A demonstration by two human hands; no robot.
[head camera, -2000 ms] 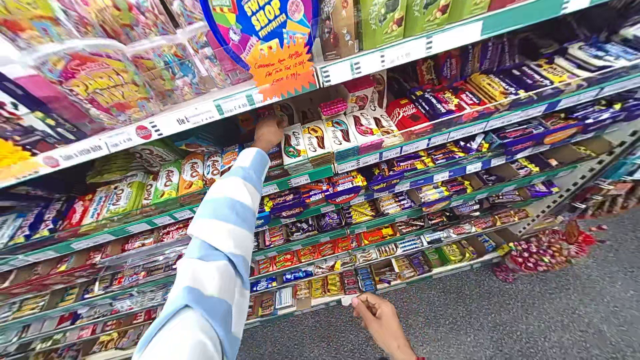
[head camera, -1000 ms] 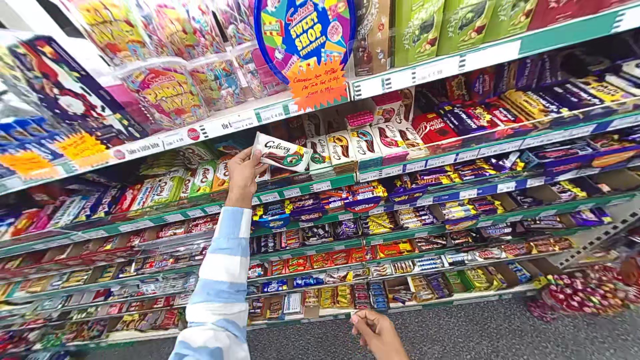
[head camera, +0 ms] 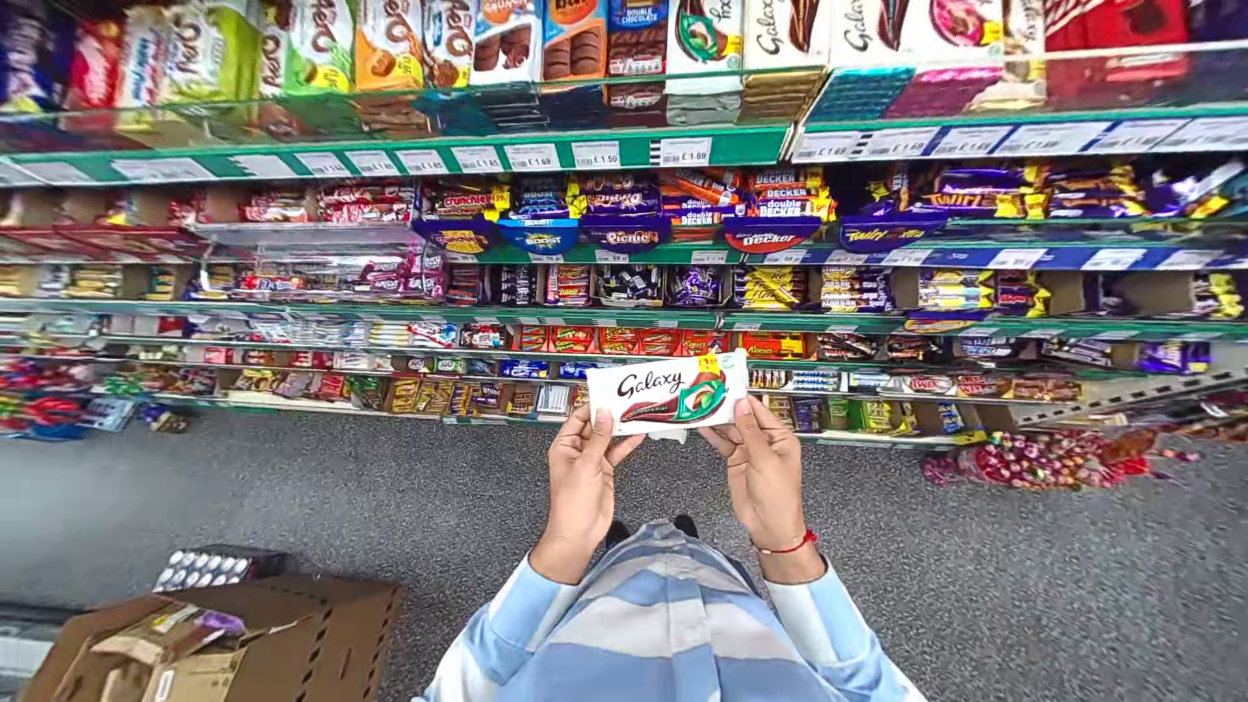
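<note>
A white Galaxy chocolate bar (head camera: 668,392) with a green and brown design is held flat and level before my body, its printed front up. My left hand (head camera: 585,468) grips its left end, thumb on the front and fingers beneath. At the right end, my right hand (head camera: 763,468) holds it the same way. A small white piece shows below the bar's lower edge, between my hands; what it is I cannot tell. Similar Galaxy bars (head camera: 788,34) stand on the upper shelf beyond.
Shelves of chocolate bars, edged with a green price strip (head camera: 390,161), span the view ahead. An open cardboard box (head camera: 331,634) with packaging inside sits on the floor at lower left. Red wrapped items (head camera: 1048,460) lie at the foot of the shelves on the right.
My left hand has brought the Galaxy bar from the upper shelf to in front of my body. My right hand now holds its other end. The view has tilted down strongly.
</note>
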